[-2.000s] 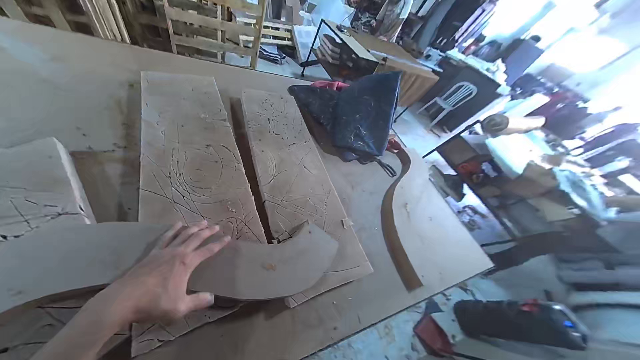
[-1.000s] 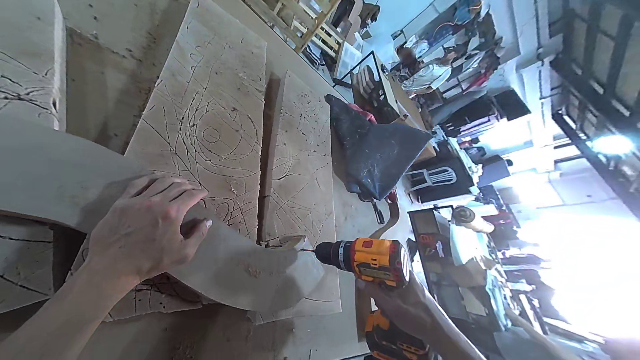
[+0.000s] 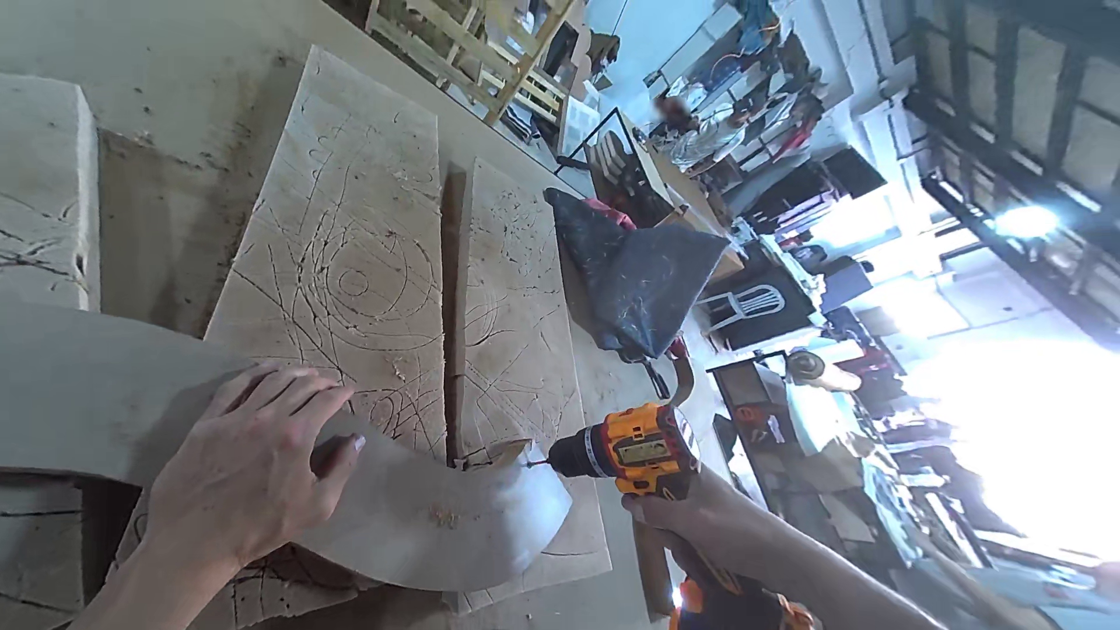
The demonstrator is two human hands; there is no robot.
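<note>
My left hand [image 3: 254,455] lies with spread fingers on a curved wooden board [image 3: 420,516], pressing its upper face. My right hand [image 3: 691,507] grips a yellow and black cordless drill [image 3: 643,446] by its handle. The thin bit points at the board's rounded right end, close to its upper edge; whether it touches cannot be told. Small crumbs of shavings lie on the board near that end. Beneath it are a wide scored board [image 3: 350,236] and a narrower scored board [image 3: 516,306], with a gap between them.
A thick scored block [image 3: 39,192] stands at the left on the worktable [image 3: 201,52]. A dark plastic bag [image 3: 647,271] sits beyond the narrow board, with a curved strip [image 3: 650,560] near the drill. Farther off are wooden pallets [image 3: 472,52], a white plastic chair [image 3: 744,304] and a person [image 3: 709,136].
Two seconds ago only my left hand showed; my right hand has since come in with the drill, its bit at the board's end. The view has tilted strongly.
</note>
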